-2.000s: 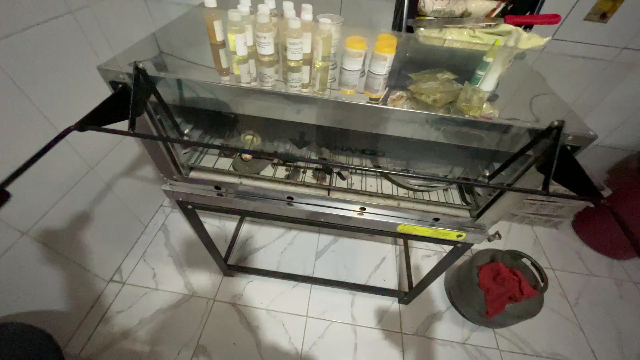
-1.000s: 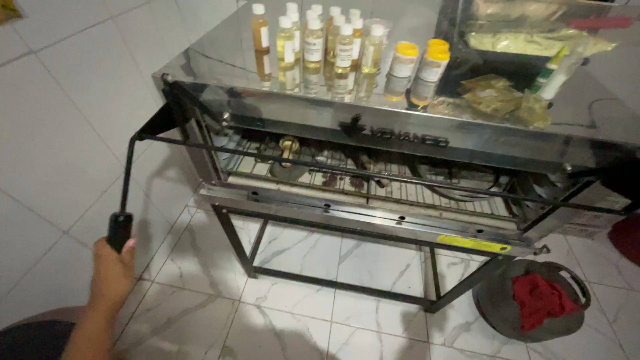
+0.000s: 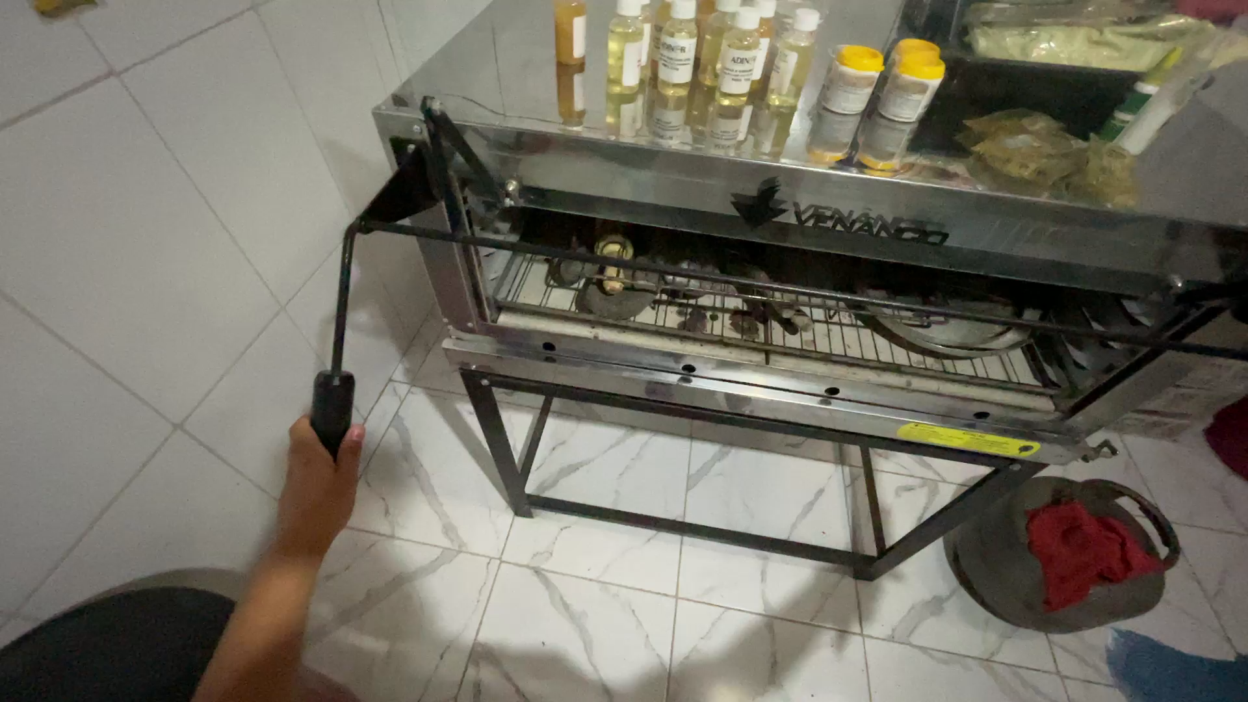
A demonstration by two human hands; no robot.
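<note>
My left hand (image 3: 320, 478) is closed around the black handle grip (image 3: 332, 409) of a metal lever at the left side of a stainless steel oven (image 3: 624, 171). The lever joins a black bar (image 3: 604, 258) that runs across the oven's front. Through the front opening a wire rack (image 3: 721, 331) shows, with a round metal pan (image 3: 951, 336) and several small metal pieces on it. My right hand is out of view.
On the oven top stand several small bottles (image 3: 675, 58), yellow-capped jars (image 3: 851, 83) and plastic bags (image 3: 1033, 146). A black metal stand (image 3: 682, 526) carries the oven. A gas cylinder (image 3: 994, 556) with a red cloth (image 3: 1087, 551) is at right; a dark round object (image 3: 117, 634) at lower left.
My left hand, out of view two seconds ago, came into view on the lever's grip. The lever now hangs steeper than in the earliest frame. The view has shifted.
</note>
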